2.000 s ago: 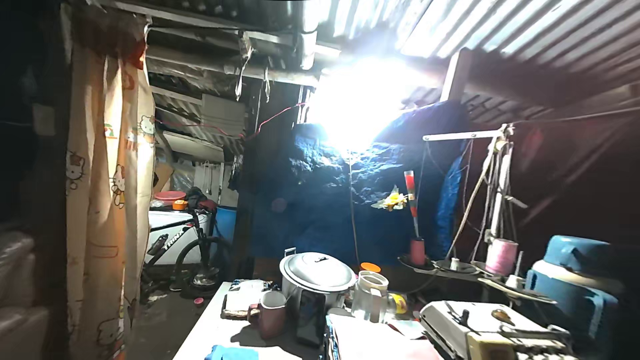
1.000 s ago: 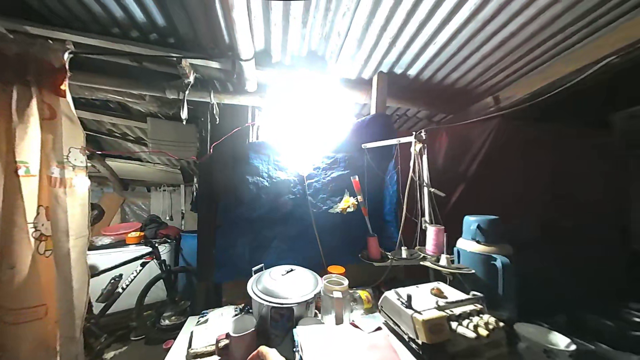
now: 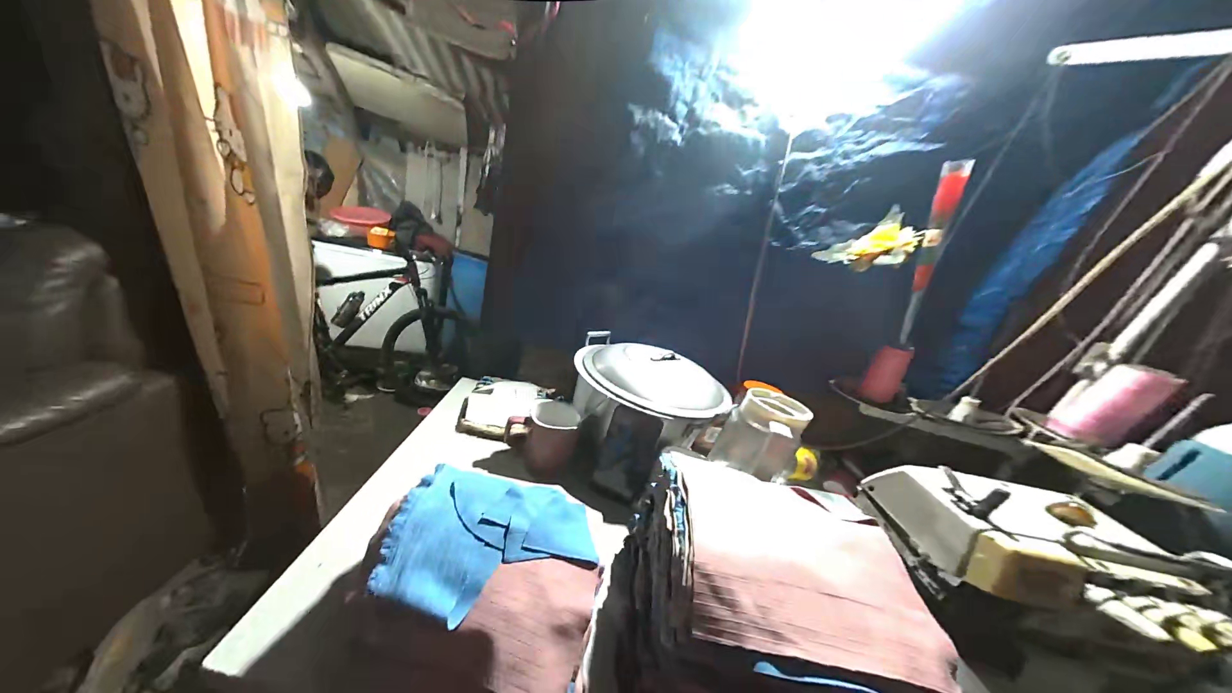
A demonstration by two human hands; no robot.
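Neither of my hands shows in the head view. A folded blue cloth piece (image 3: 481,539) with a frayed left edge lies over reddish-brown cloth (image 3: 539,606) on the white table (image 3: 318,568). To its right rises a thick stack of folded pinkish-brown cloth (image 3: 808,577), with blue edges showing among its layers. At the right stands an overlock sewing machine (image 3: 1025,539), cut off by the frame edge.
Behind the cloths stand a mug (image 3: 553,438), a lidded metal pot (image 3: 654,380), a dark phone (image 3: 628,452) and a clear plastic jar (image 3: 765,433). Thread cones (image 3: 1116,404) sit on the rack at right. A patterned curtain (image 3: 241,241) hangs left; a bicycle (image 3: 395,318) stands beyond.
The view has tilted down and turned left, bringing the cloths into fuller sight. Fingertips seen near the mug one second ago are out of view.
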